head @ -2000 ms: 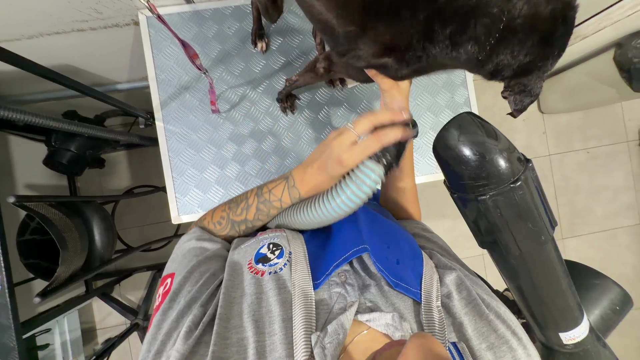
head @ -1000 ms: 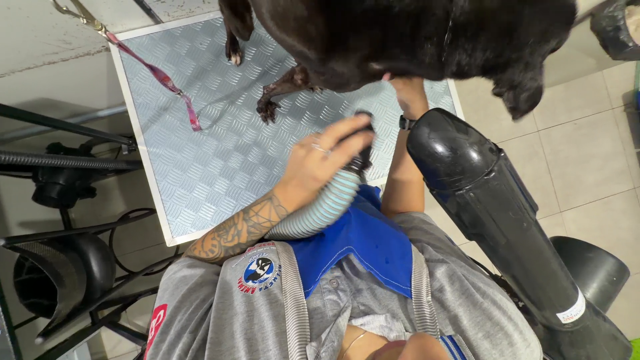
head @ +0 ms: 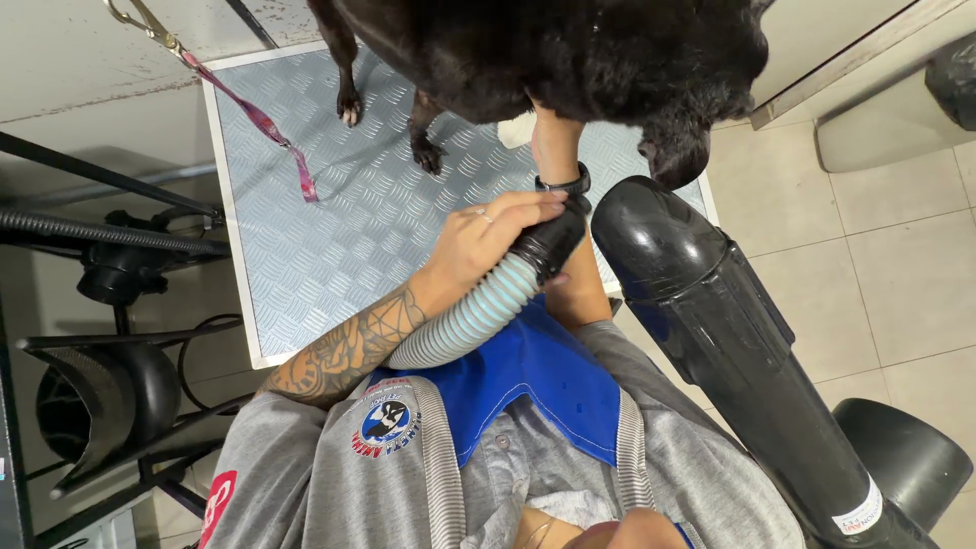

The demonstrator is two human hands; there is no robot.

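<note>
My left hand [head: 476, 244], on a tattooed arm, is closed around the black nozzle [head: 553, 236] of a ribbed grey-blue hose [head: 473, 309]. The nozzle lies over my right forearm, just below the black wristband. My right hand [head: 553, 133] reaches up to the underside of a black dog [head: 549, 53]; its fingers are hidden, so its grip cannot be told. Beside it shows a pale patch that I cannot identify. The dog stands on a metal tread-plate table [head: 328, 252], its head hanging at the right.
A thick black tube [head: 732, 328] slants up at my right, close to the dog's head. A pink leash [head: 252, 114] with a metal clip hangs over the table's left part. Black stands and a round black fixture [head: 114, 396] are at the left. A pale bin [head: 884, 130] stands at the upper right.
My right forearm has moved left, and the nozzle now overlaps it. The dog's head has shifted left, over the table's right edge. My left hand keeps its hold on the nozzle.
</note>
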